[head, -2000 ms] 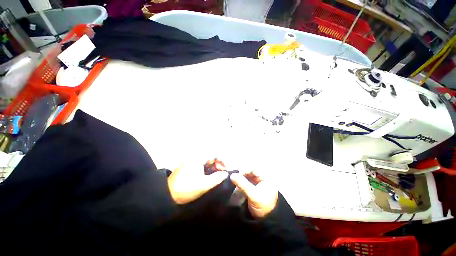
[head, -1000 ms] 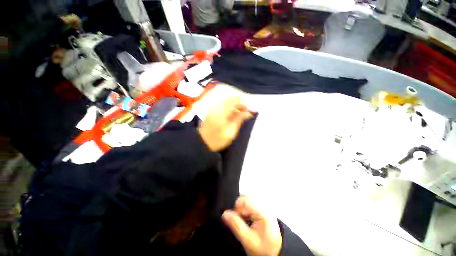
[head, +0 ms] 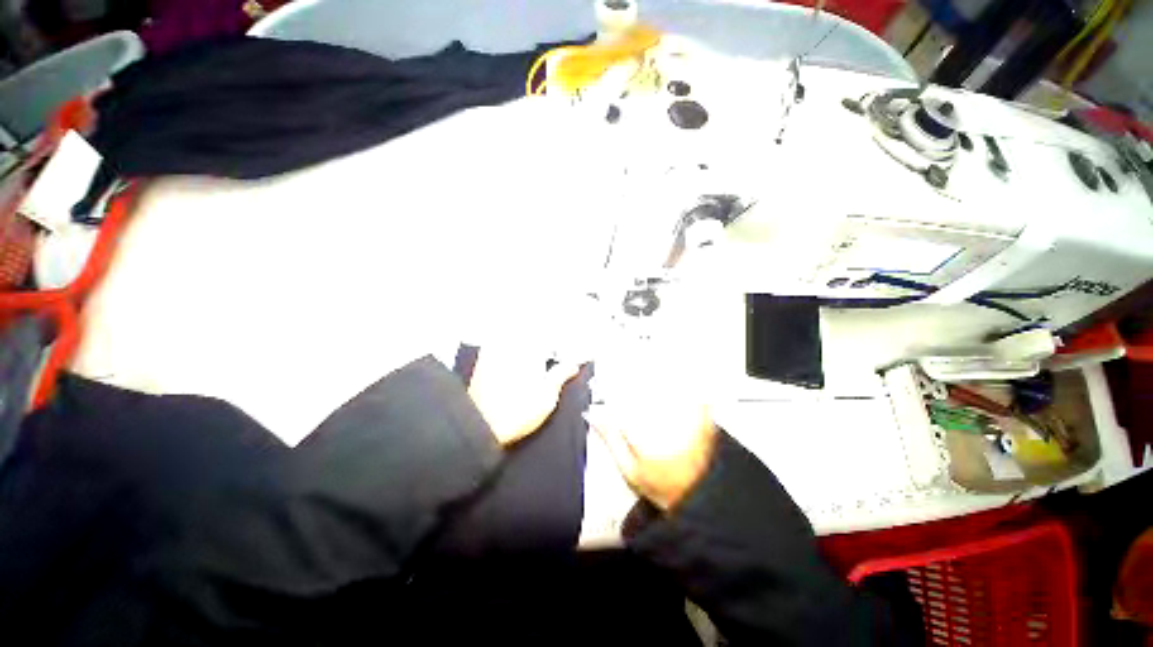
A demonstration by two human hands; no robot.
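A dark garment panel [head: 537, 487] hangs from the table's front edge up toward the needle area of the white sewing machine [head: 961, 215]. My left hand [head: 521, 389] is on its upper end, with a dark edge at the fingertips. My right hand [head: 664, 442] is beside the panel's right edge, just below the presser foot [head: 642, 301]. Glare washes out both hands' fingers, so the right hand's hold cannot be made out.
A dark garment pile [head: 278, 108] lies along the table's back left, by a pale blue tub [head: 417, 25]. A black flat rectangle [head: 784, 339] lies right of the needle. An accessory tray [head: 1012, 436] is at right, a red basket [head: 999, 588] below, and another red basket [head: 95, 272] at left.
The view has swung right. Both hands have moved from the table's left part to just in front of the needle area, bringing the panel's end with them.
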